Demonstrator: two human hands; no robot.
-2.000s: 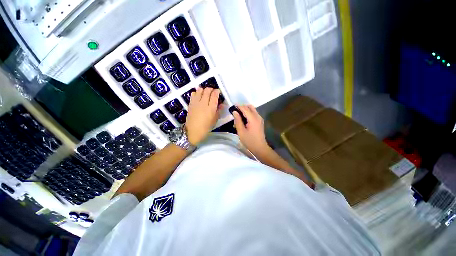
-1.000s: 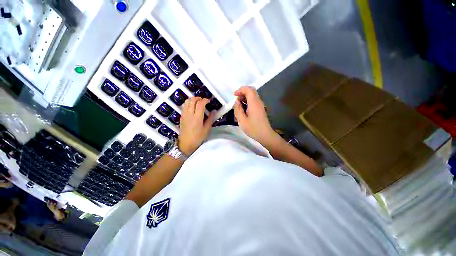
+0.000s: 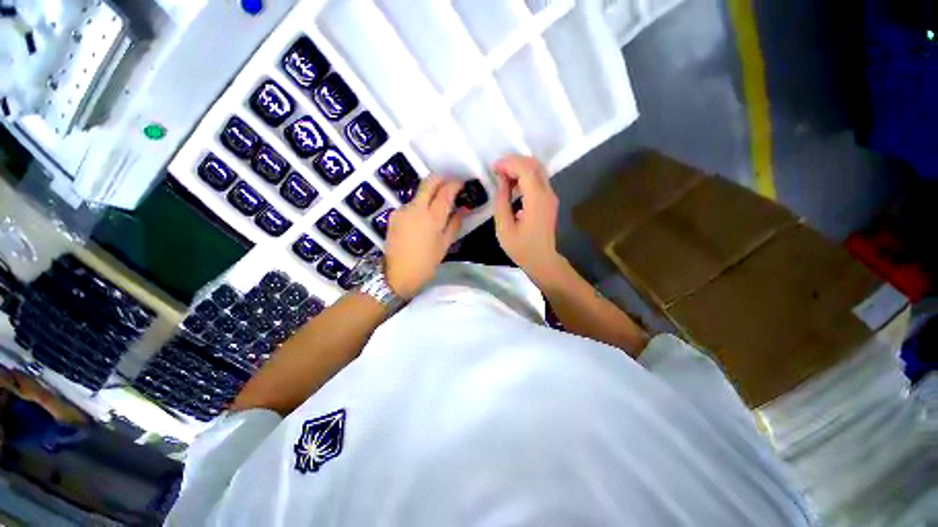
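Observation:
The white compartment tray (image 3: 411,67) lies in front of me, with black housings (image 3: 304,136) in the cells of its left part. My left hand (image 3: 420,235) is over the tray's near edge, its fingertips on one black housing (image 3: 471,194) that is raised at that edge. My right hand (image 3: 527,211) is just right of this housing, fingers curled and close together; I cannot tell whether it holds anything. The left hand hides part of the cells under it.
A white foam sheet with close rows of housings (image 3: 252,317) lies left of the tray. More stacked black parts (image 3: 77,314) are at far left. The machine's edge with a green button (image 3: 154,132) is at upper left. A brown cardboard box (image 3: 741,268) is at right.
My left hand has moved right along the tray's near edge and now touches a raised housing. My right hand held a black housing two seconds ago; none shows clearly in it now.

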